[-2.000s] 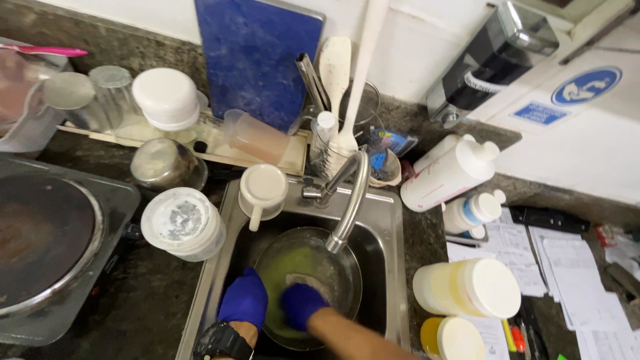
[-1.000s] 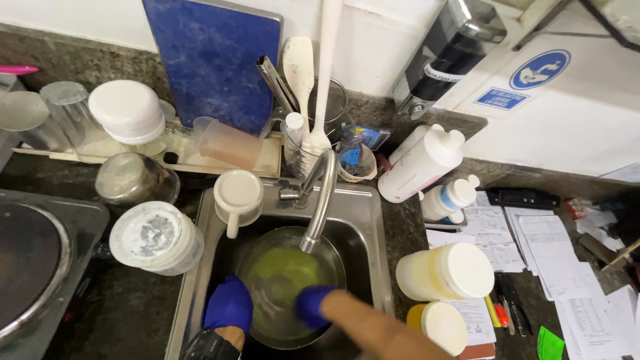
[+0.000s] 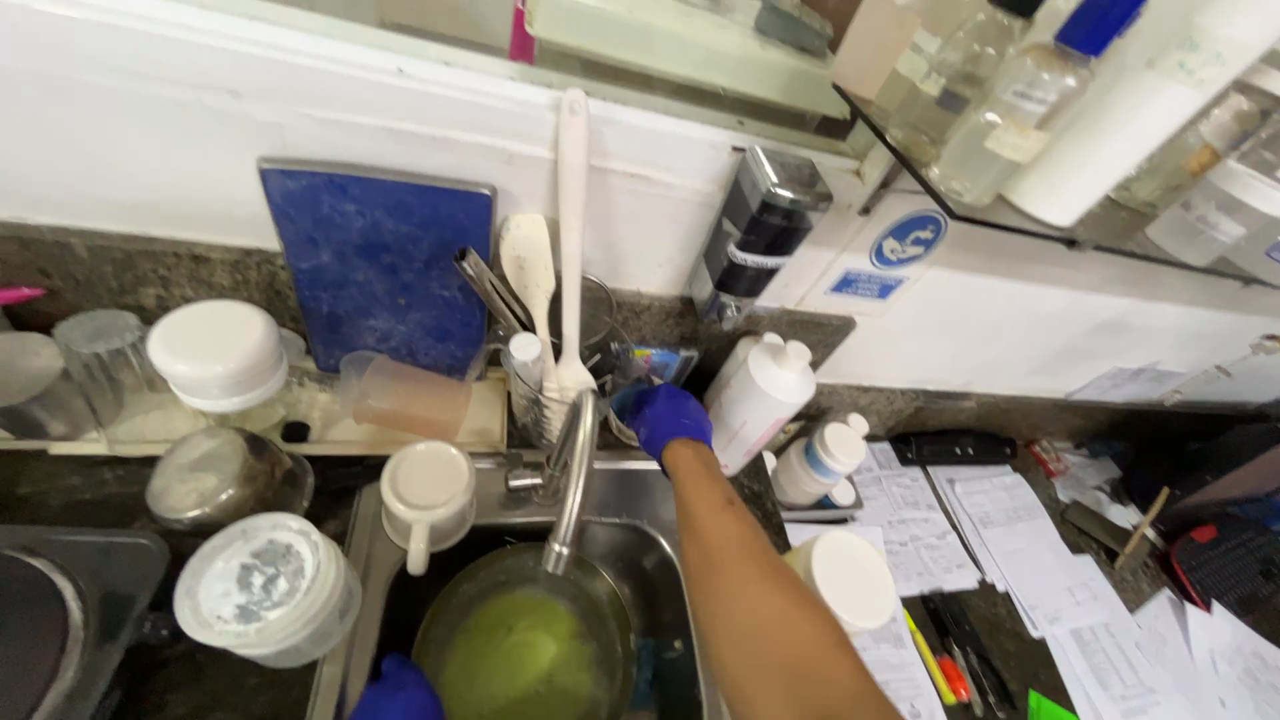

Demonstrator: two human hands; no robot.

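Both my hands wear blue gloves. My right hand reaches behind the sink to a small container beside the white plastic bottle; its fingers are hidden, so I cannot tell whether it grips anything. At the lower left of the basin, my left hand shows only partly, by the rim of a round bowl of greenish, cloudy liquid. The bowl sits in the steel sink under the curved faucet. An upturned white mug rests on the sink's back left corner.
Left of the sink stand a lidded plastic tub, a glass jar and a hot plate. A blue board leans on the wall near white spatulas. Papers lie right; a glass shelf with bottles hangs above.
My right hand has left the bowl and moved up and right to behind the sink. My left hand stays at the bowl's left side. The view has tilted upward.
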